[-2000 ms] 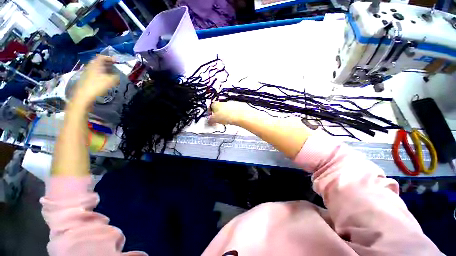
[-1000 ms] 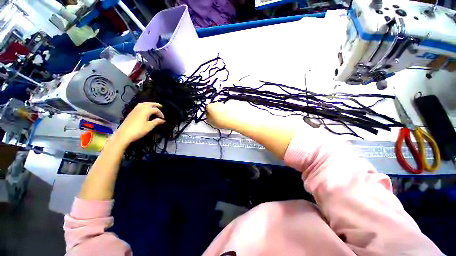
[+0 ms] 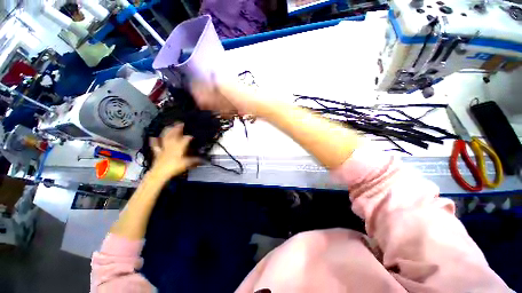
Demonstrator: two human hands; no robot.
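A tangled pile of black strips (image 3: 197, 129) lies at the left of the table, partly under both hands. My left hand (image 3: 173, 151) is on the front left of the pile, fingers spread and blurred. My right hand (image 3: 214, 97) is at the back right of the pile, by the purple bin (image 3: 192, 54); it is blurred, and whether it grips strips cannot be told. A loose bundle of cut black strips (image 3: 395, 126) lies in the middle right, partly behind my right forearm.
Scissors (image 3: 474, 166) with red and yellow handles and a black phone (image 3: 497, 137) lie at the right. A white sewing machine (image 3: 446, 46) stands behind them. A grey motor housing (image 3: 117, 111), an orange-yellow spool (image 3: 111, 170) and a blue tool (image 3: 113, 153) are at the left.
My left hand has come down from the motor housing onto the pile and spread its fingers. My right hand has moved back and left towards the bin. The pile's right-hand strands are drawn in.
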